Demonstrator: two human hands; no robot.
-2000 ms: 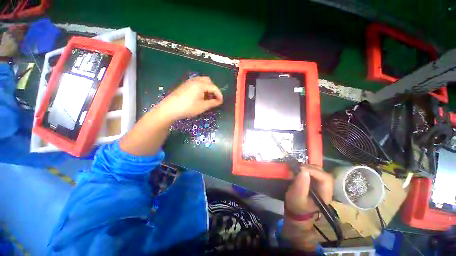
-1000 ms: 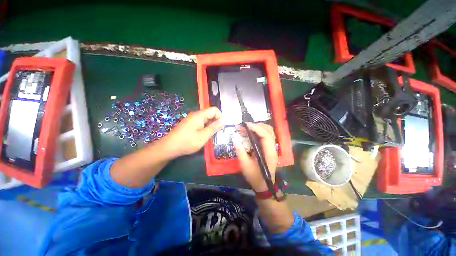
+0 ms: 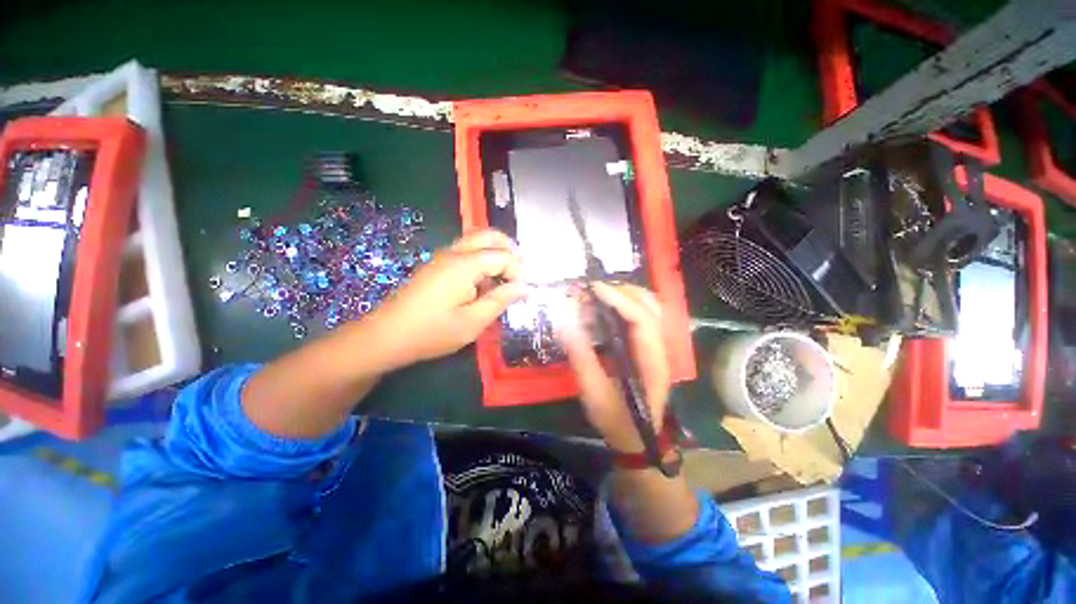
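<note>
An opened tablet lies in a red-orange frame in front of me, with a large silver battery and a shiny circuit board at its near end. My left hand is over the frame's left side, fingertips pinched near the board; whether it holds a small part cannot be seen. My right hand holds a dark soldering iron over the tablet, its thin end over the battery. A pile of small wired components lies left of the frame.
A small black block is above the pile. At left, another framed tablet rests on a white foam tray. At right are a fume fan, a cup of metal shavings on cardboard, and another red frame.
Both hands have come together over the tablet; the left moved from the pile to the frame. The iron now points up over the battery. The view has shifted.
</note>
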